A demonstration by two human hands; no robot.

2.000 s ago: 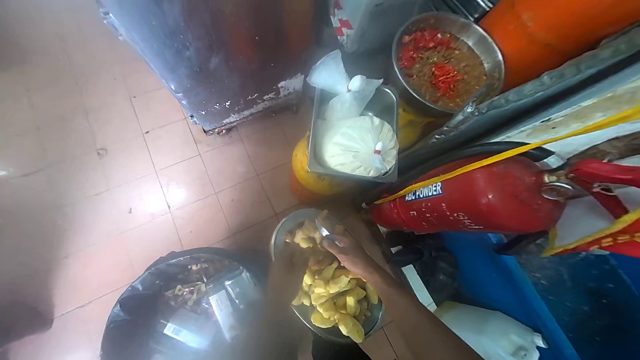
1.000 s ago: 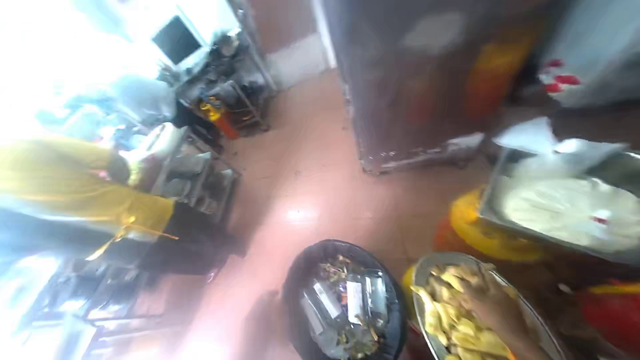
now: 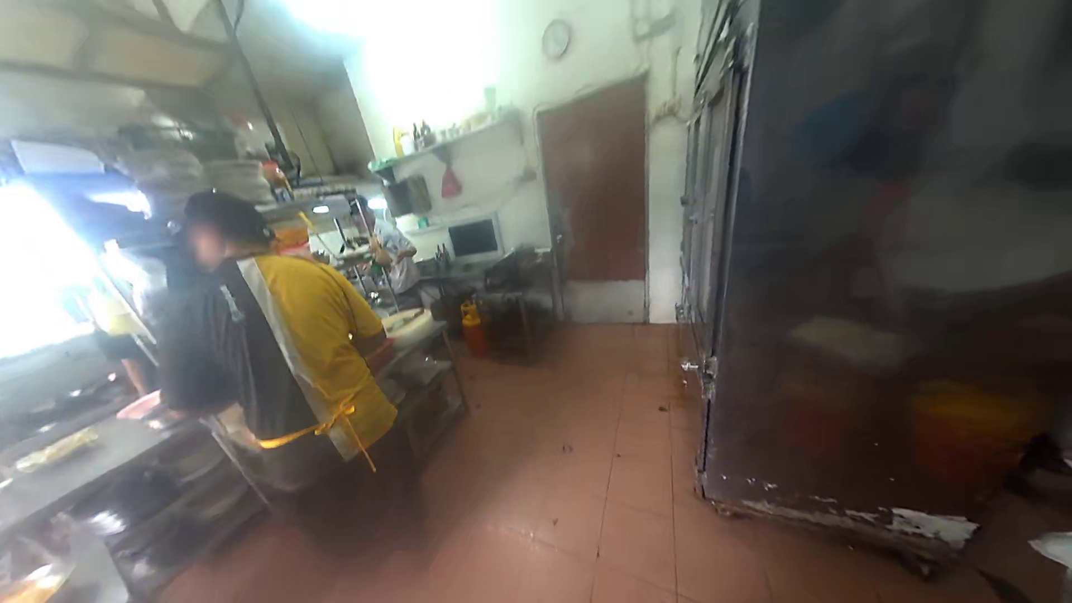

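Neither my left hand nor my right hand shows in the head view now. A person in a yellow and dark shirt (image 3: pixel 327 335) and dark cap stands at a steel counter (image 3: pixel 92 469) on the left, facing away from me. Pale food lies on that counter. Beyond, another person in a light top (image 3: pixel 395 255) is beside the far worktop. The bowl of yellow pieces and the lined bin are outside this view.
A tall, dark metal cabinet (image 3: pixel 837 268) fills the right side. Reddish floor tiles (image 3: pixel 578 469) run to a brown door (image 3: pixel 595 184). An orange gas cylinder (image 3: pixel 473 329) stands near the far worktop, with a monitor (image 3: pixel 473 238) above.
The view has swung up and left, away from the bowl and bin. One second ago a hand was over the yellow pieces in the bowl; both are now out of sight.
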